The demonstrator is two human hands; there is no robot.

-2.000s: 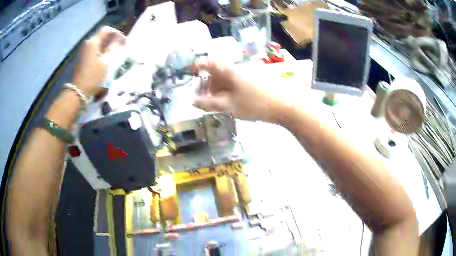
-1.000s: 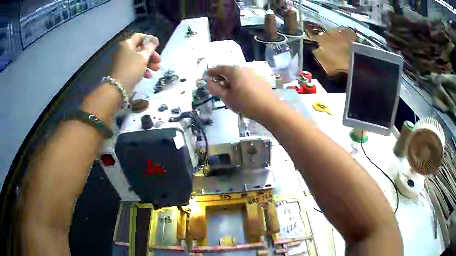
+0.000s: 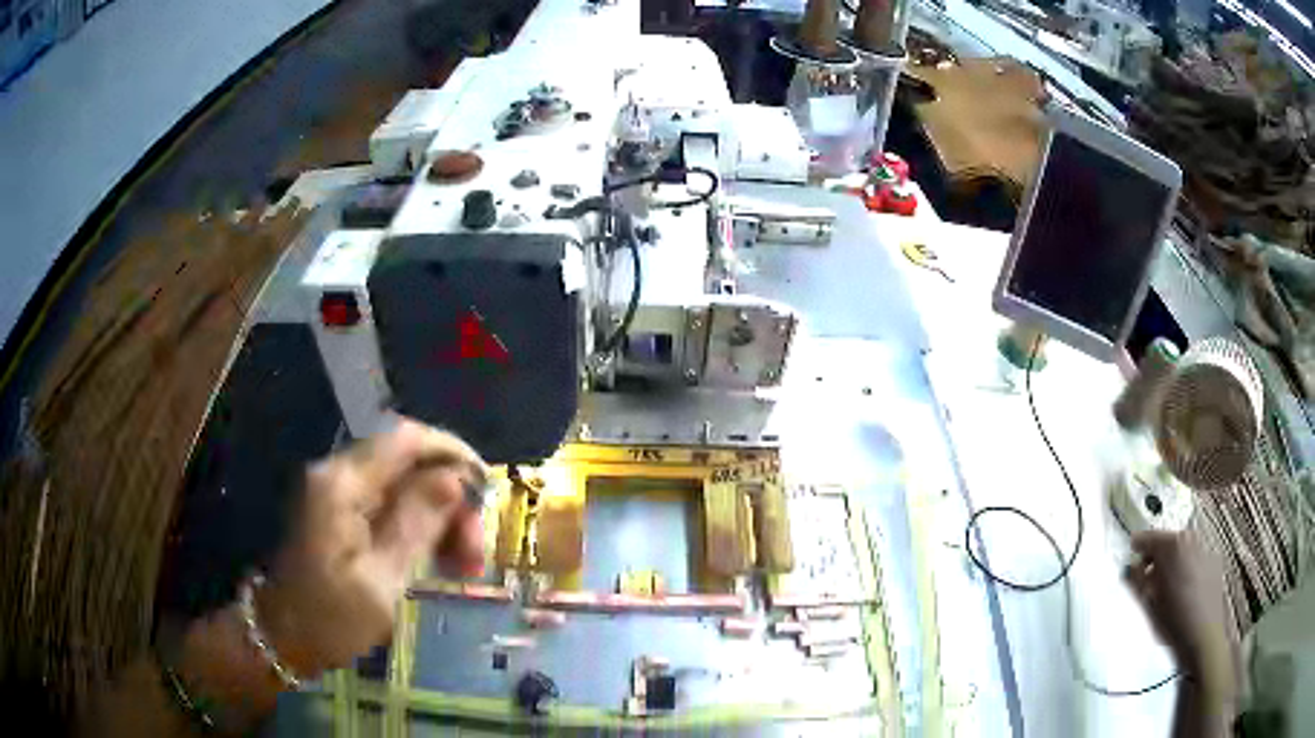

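Observation:
My left hand [image 3: 382, 541] is in front of the sewing machine head [image 3: 476, 339], at the left of the clamp frame. Its thumb and fingertips are pinched together near the lit needle area; a small dark thing seems to show between them, too small to name. My right hand [image 3: 1180, 577] is at the far right of the table, below the small fan, blurred and partly dark; whether it holds anything cannot be told. The yellow clamp frame [image 3: 649, 459] lies under the head, with brown pads at its sides. The template plate [image 3: 591, 656] lies in front of it.
The touchscreen [image 3: 1092, 238] stands at right, with the fan [image 3: 1209, 418] beside it. A black cord [image 3: 1074, 498] loops on the table. A strap pile [image 3: 108, 433] is at left. Thread cones [image 3: 875, 25] stand behind the machine. A red object [image 3: 890, 185] sits near them.
Both hands have left the top of the machine. My left hand came down to the front of the head; my right hand moved to the far right, below the fan.

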